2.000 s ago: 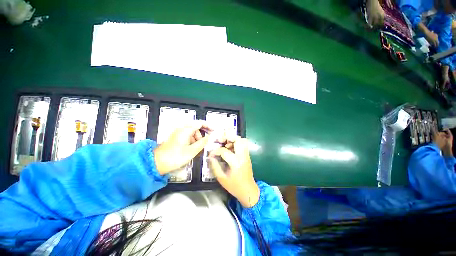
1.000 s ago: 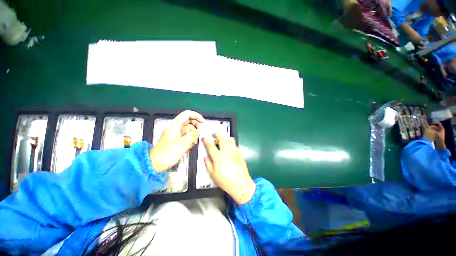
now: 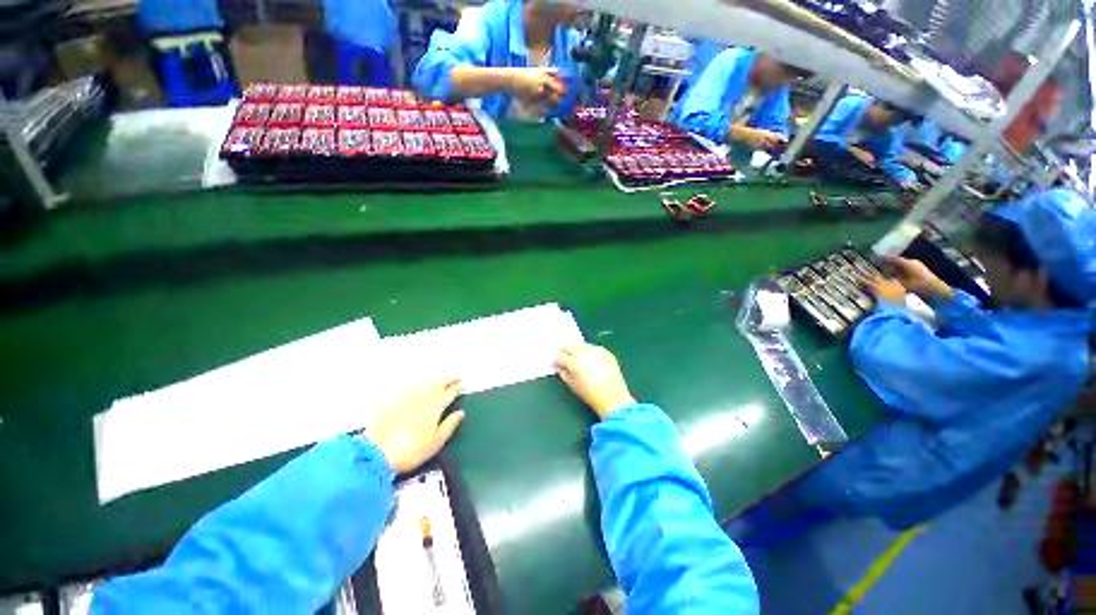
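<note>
White sticker sheets with finely toothed far edges lie overlapping on the green mat. My left hand rests with fingers spread at the sheets' near edge. My right hand has its fingertips on the right end of the sheets; whether they pinch it is hard to see. The black assembly tray is below my left hand, mostly cut off or hidden by my left sleeve. One phone screen assembly with an orange-gold flex cable shows in its right slot.
Stacks of red-patterned parts stand across the bench. A clear plastic strip lies to the right, beside a neighbour's tray and a person in a blue smock. Other workers sit opposite. A sloping rail crosses the top right.
The view has tilted up and shows more of the line. Both hands have left the tray's right slots and moved forward to the white sheets.
</note>
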